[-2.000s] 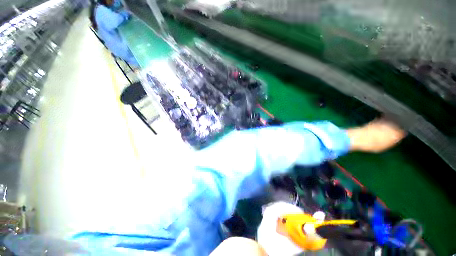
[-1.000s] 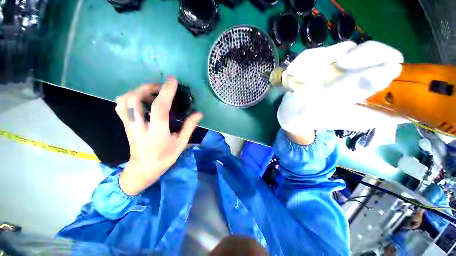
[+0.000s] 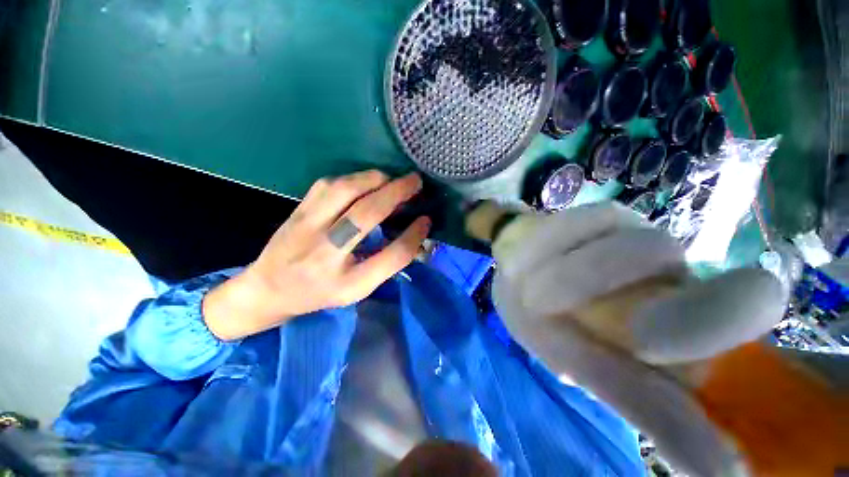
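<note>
My bare left hand (image 3: 321,256), with a ring-like band on one finger, holds a black unit (image 3: 430,207) at the bench edge; the unit is dark and partly hidden by the fingers. My right hand (image 3: 605,298), in a pale glove, grips the orange electric screwdriver (image 3: 782,405). Its tan nose (image 3: 486,222) points at the unit, just right of it. The bit is too small to make out. The round screw plate (image 3: 470,140) lies just above, with small black screws (image 3: 484,47) heaped over its upper part.
Rows of black units (image 3: 622,95) stand right of the plate. One unit with a shiny patterned face (image 3: 562,186) is nearest the glove. A crinkled clear plastic bag (image 3: 717,200) lies right of the rows. A blue bin (image 3: 461,267) is below the bench edge.
The view has shifted. My right hand has brought the screwdriver nose from the plate's rim down to the bench edge. My left hand and the black unit are now close to the nose.
</note>
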